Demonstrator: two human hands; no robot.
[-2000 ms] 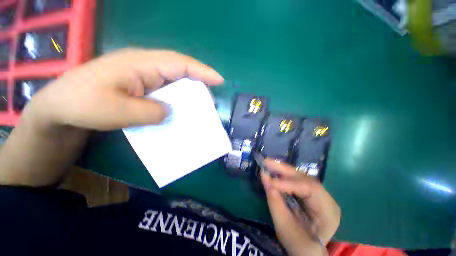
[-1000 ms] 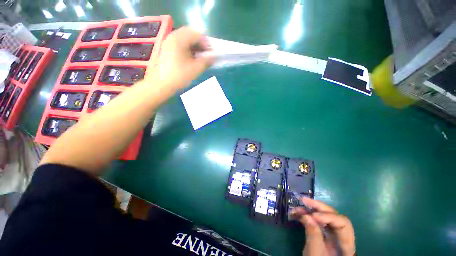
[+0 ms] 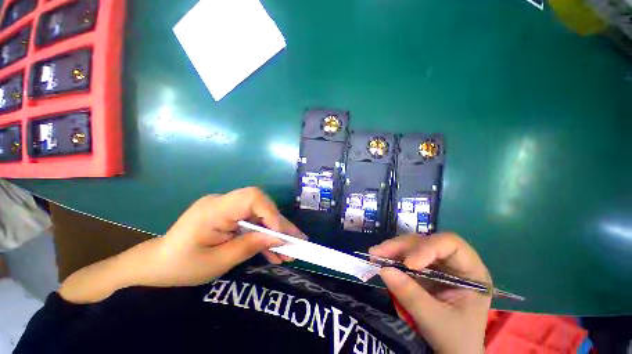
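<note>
Three black mobile phones with open backs lie side by side on the green bench: left (image 3: 322, 162), middle (image 3: 369, 181) and right (image 3: 419, 185). Each shows a round gold disc at its far end and silver and blue slots at its near end. My left hand (image 3: 225, 238) holds one end of a white label sheet (image 3: 322, 256), seen nearly edge-on as a narrow strip. My right hand (image 3: 443, 276) holds dark tweezers (image 3: 450, 278), and its fingertips are at the sheet's other end. Any label at the tweezer tip is too small to tell.
A red tray (image 3: 111, 90) with black phones in its pockets stands at the left. A white square sheet (image 3: 232, 45) lies flat at the back. A yellow machine foot (image 3: 578, 15) shows at the top right. Red cloth (image 3: 533, 335) is at the bottom right.
My left hand has come back from the far side of the bench, with the label sheet now between both hands. My right hand with the tweezers has moved off the right phone to the sheet.
</note>
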